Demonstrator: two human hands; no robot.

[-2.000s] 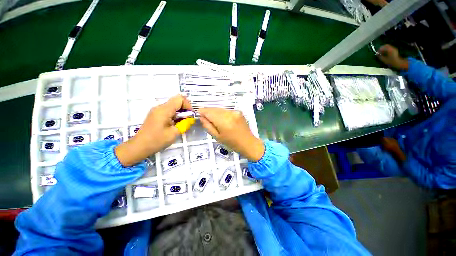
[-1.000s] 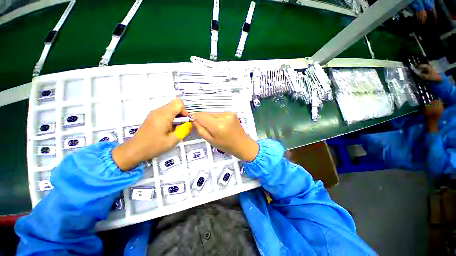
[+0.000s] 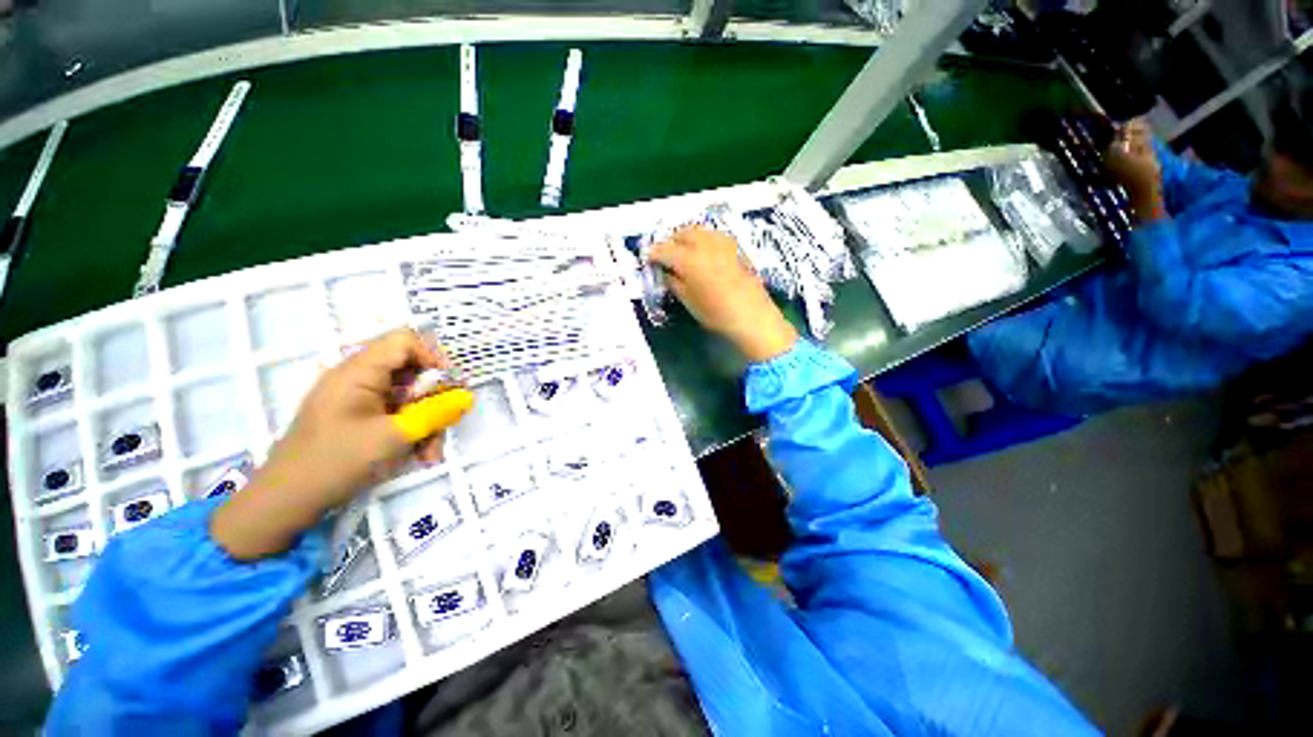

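My left hand [image 3: 360, 425] is closed around a tool with a yellow grip [image 3: 434, 415], over the middle of the white compartment tray [image 3: 202, 564]. A small whitish piece, likely a watch head, shows between its fingertips. My right hand [image 3: 716, 285] is at the left end of the loose strap pile [image 3: 809, 259], just past the tray's right rim. Its fingertips touch the straps; whether it grips one cannot be told. White straps [image 3: 511, 310] lie stacked at the tray's upper right. Watch heads [image 3: 448, 599] with dark oval windows sit in many pockets.
Several assembled watches [image 3: 185, 184] lie on the green conveyor belt [image 3: 331, 144]. A slanting grey post [image 3: 878, 94] rises behind the strap pile. Clear bagged straps [image 3: 936, 252] lie right of it. A person in a blue smock [image 3: 1224, 267] sits at the far right.
My right hand has left my left hand and moved right to the strap pile. My left hand still holds the yellow tool. The camera view has shifted to the right.
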